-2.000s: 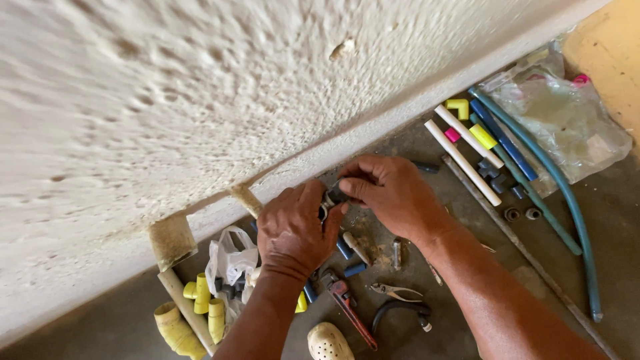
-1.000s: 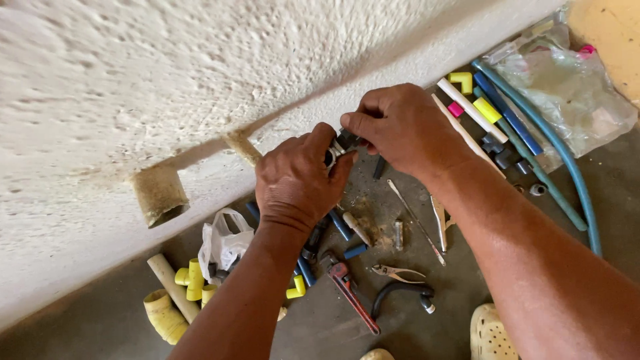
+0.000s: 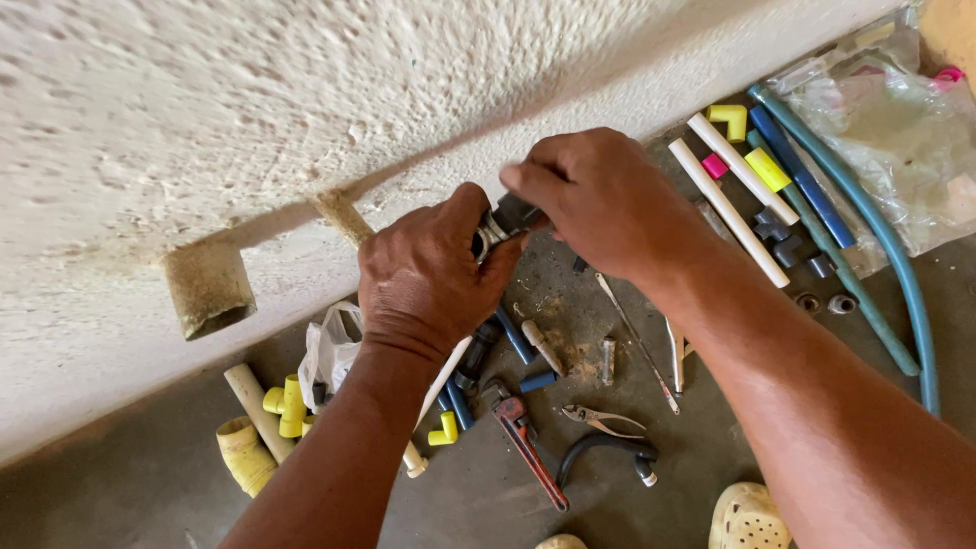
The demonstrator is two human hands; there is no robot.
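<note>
My left hand (image 3: pixel 431 278) is closed around a metal pipe fitting (image 3: pixel 490 235) with a round opening, held between thumb and fingers above the floor. A black fitting (image 3: pixel 515 212) joins its upper right end. My right hand (image 3: pixel 606 198) has its fingers at that black piece; the fingertips are partly hidden, so the exact grip does not show. Below the hands lie a red pipe wrench (image 3: pixel 526 442), slip-joint pliers (image 3: pixel 602 418), a curved black hose (image 3: pixel 602 442) and a thin metal rod (image 3: pixel 637 343).
A wide pipe stub (image 3: pixel 210 290) and a narrower one (image 3: pixel 343 217) stick out of the rough white wall. Yellow fittings (image 3: pixel 292 404) and a plastic bag (image 3: pixel 329 351) lie at left. White pipes (image 3: pixel 728 210), a teal hose (image 3: pixel 877 206) and clear plastic (image 3: pixel 892 137) lie at right. Clogs (image 3: pixel 751 518) show below.
Both hands stay together at the fitting, with the right hand's fingers shifting on the black piece. The view has moved, showing more of the floor and the clogs.
</note>
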